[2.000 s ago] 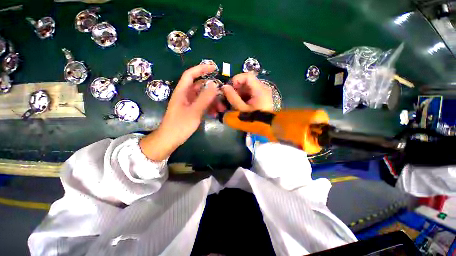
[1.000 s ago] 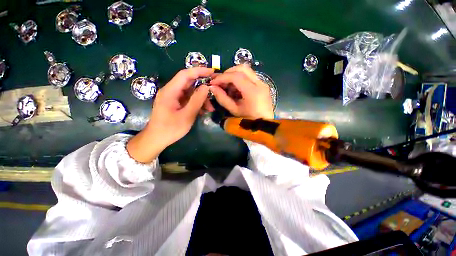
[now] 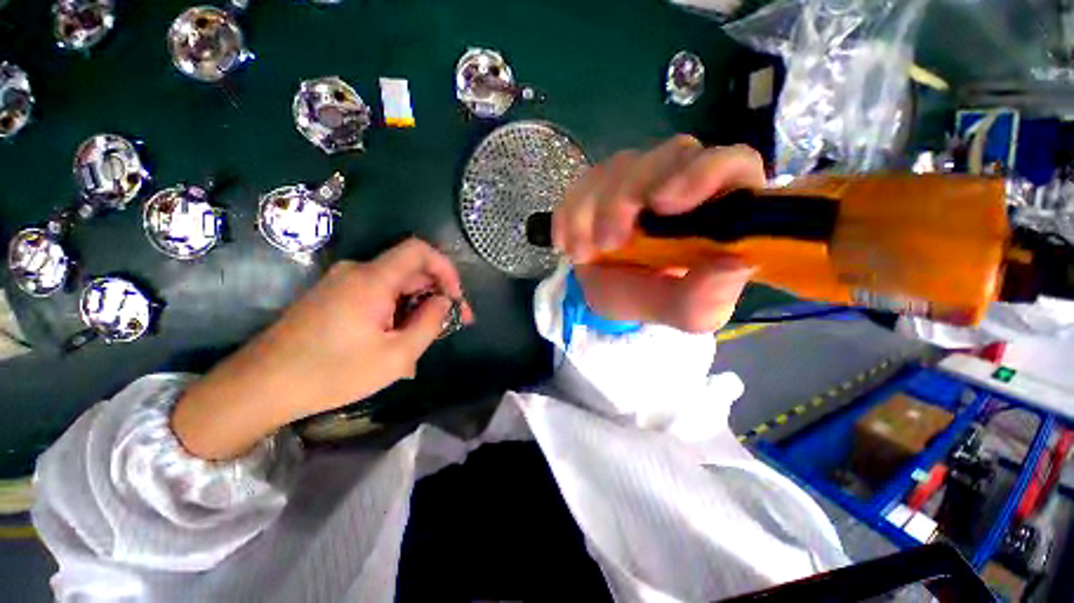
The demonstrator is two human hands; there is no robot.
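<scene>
My right hand (image 3: 660, 224) is closed around the orange electric screwdriver (image 3: 895, 242), which lies nearly level with its black nose pointing left over the edge of the round perforated screw tray (image 3: 501, 194). A blue band is at my right wrist. My left hand (image 3: 353, 336) holds a small shiny metallic unit (image 3: 451, 316) between thumb and fingers, left of and below the tray. Most of that unit is hidden by the fingers. The screwdriver tip is apart from the unit; whether the bit touches the tray cannot be told.
Several chrome housings (image 3: 183, 222) lie on the green mat at left, one (image 3: 484, 83) above the tray and one (image 3: 684, 78) further right. A white and yellow label (image 3: 397, 103) lies near the tray. A clear plastic bag (image 3: 830, 88) is at upper right, blue racks (image 3: 860, 501) at lower right.
The hands have moved apart. The right hand now grips the screwdriver body and has swung it up and right; the left still holds a unit. The view has shifted right, uncovering the tray.
</scene>
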